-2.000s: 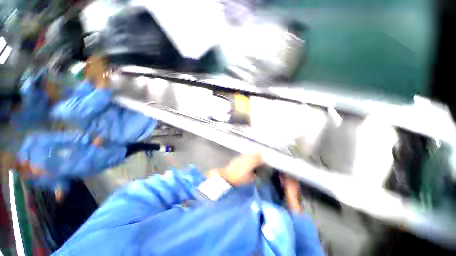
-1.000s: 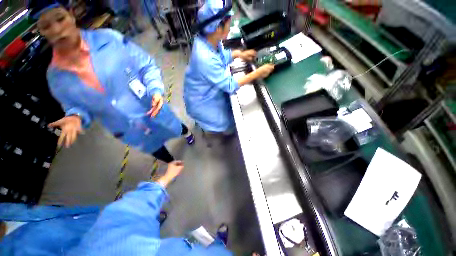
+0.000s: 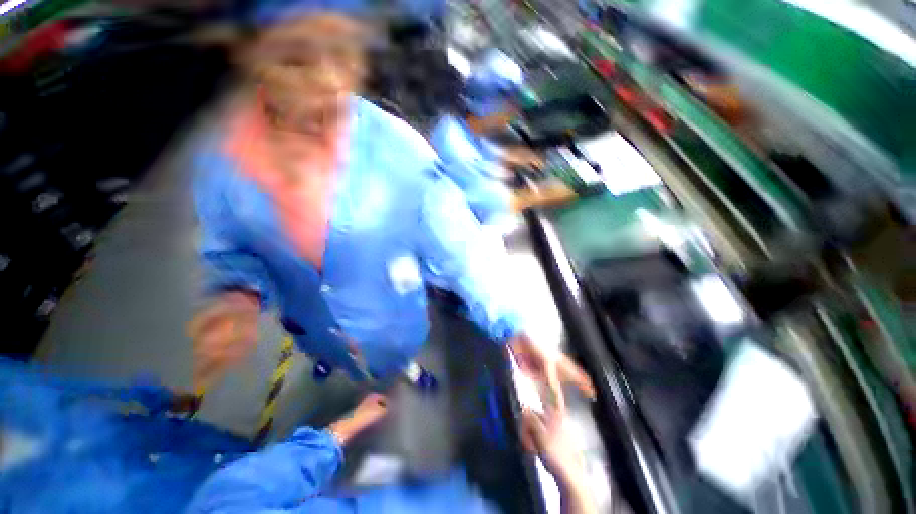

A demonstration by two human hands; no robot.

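The frame is blurred. My left hand (image 3: 362,414) is small at the lower middle, below the co-worker's smock; its fingers look bent, and I cannot tell if it holds anything. My right hand (image 3: 550,437) is raised over the conveyor line, fingers apart, with nothing visible in it. A co-worker's hand (image 3: 550,369) reaches over the line just above it; I cannot tell if they touch. The conveyor rail (image 3: 562,271) runs from the upper middle down to the lower right.
A co-worker in a blue smock (image 3: 372,241) stands close in front. Another person (image 3: 467,166) works farther up the line. Black bins (image 3: 643,301) and a white sheet (image 3: 753,422) lie on the green bench. Another blue smock (image 3: 80,432) is at lower left.
The front co-worker appears larger and farther right, one hand now over the line. My right hand has risen into view from the bottom edge. My left hand appears lower.
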